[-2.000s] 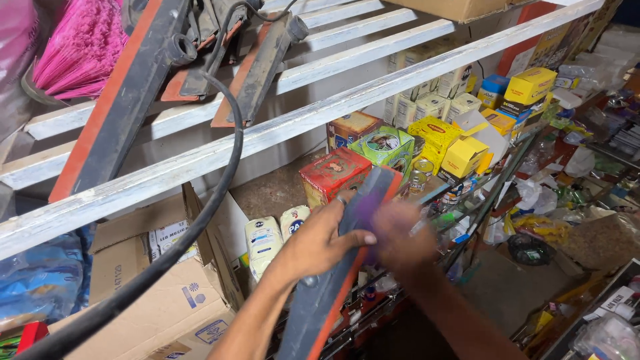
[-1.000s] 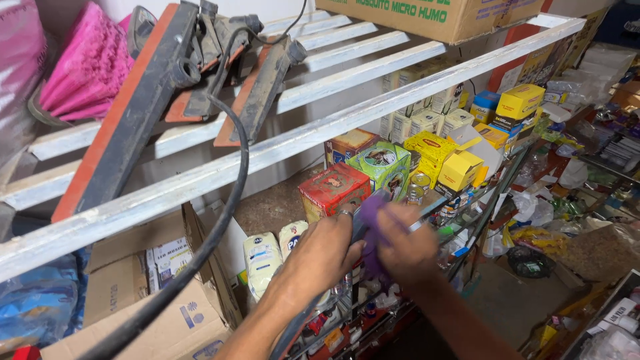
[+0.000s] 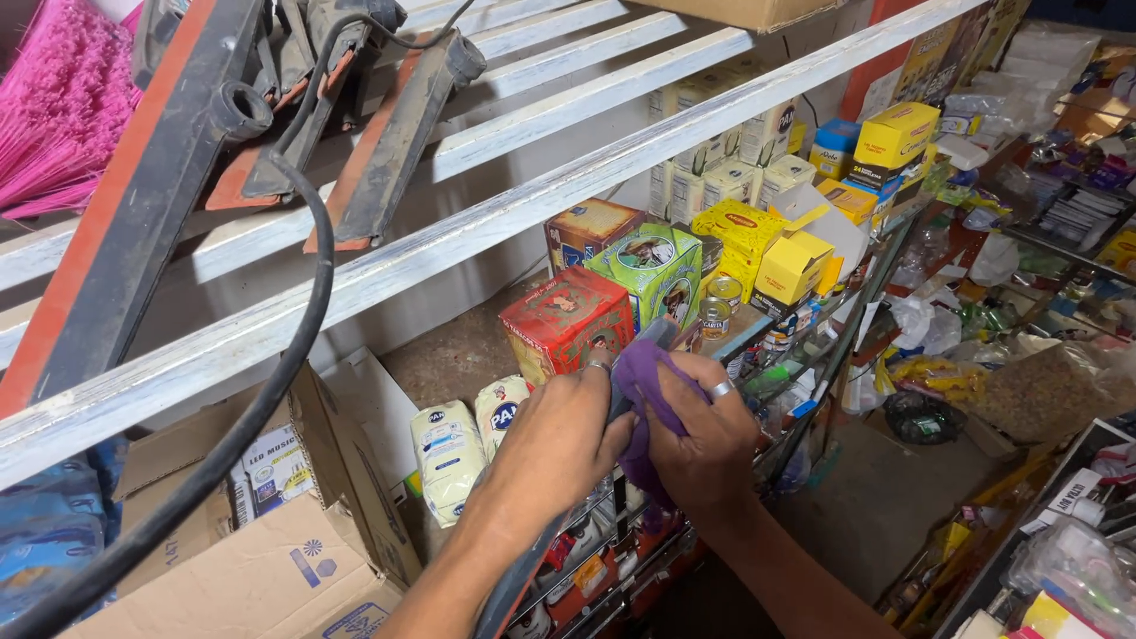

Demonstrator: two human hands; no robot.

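My left hand [image 3: 568,430] is closed around a long dark squeegee head with a red strip [image 3: 532,568], which slants up from the bottom edge and is partly hidden by my forearm. A purple cloth [image 3: 646,382] is pinched in my right hand [image 3: 701,435], which wears a ring and presses the cloth against the upper end of that piece. Just beyond the hands stand a red box [image 3: 568,319] and a green box [image 3: 648,266]. Similar dusty squeegee heads [image 3: 390,151] lie on the white slatted rack [image 3: 497,213] at the upper left.
A black cable [image 3: 324,248] hangs over the rack's front rail. Below are an open cardboard box [image 3: 257,568] and white flour bags [image 3: 448,453]. Yellow boxes [image 3: 790,271] and small cans [image 3: 714,315] line the shelf. Pink broom bristles [image 3: 62,115] fill the upper left corner.
Two seconds ago the squeegee head's red strip showed more fully between the hands; now my left forearm covers more of it. My right hand with the cloth stays near the piece's upper end.
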